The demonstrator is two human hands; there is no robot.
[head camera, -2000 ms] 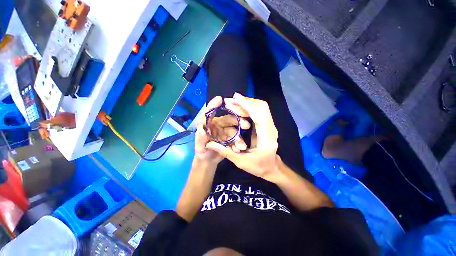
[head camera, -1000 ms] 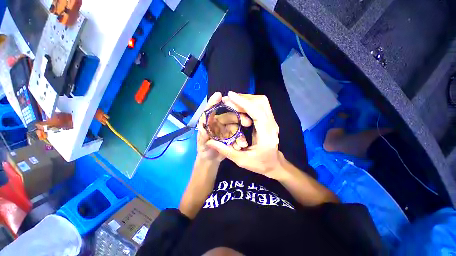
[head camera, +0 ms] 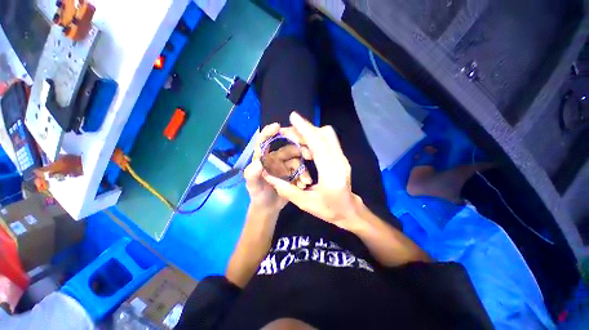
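Note:
A thin, dark and silvery watch case ring is held upright-facing in front of my chest, between both bare hands. My left hand grips its left side with thumb and fingers. My right hand grips its right side; its index finger points up, off the ring's upper edge. Curled fingers show through the ring's opening. Parts of the rim are covered by the fingertips.
White table at upper left, with fixture plate, orange jig and keypad pendant. Green shelf holds a binder clip and orange-red block. Dark grey parts tray at right. A person's bare limb below it.
The ring has turned slightly in my fingers, and my right index finger has straightened and lifted. The surroundings have shifted a little left in the view.

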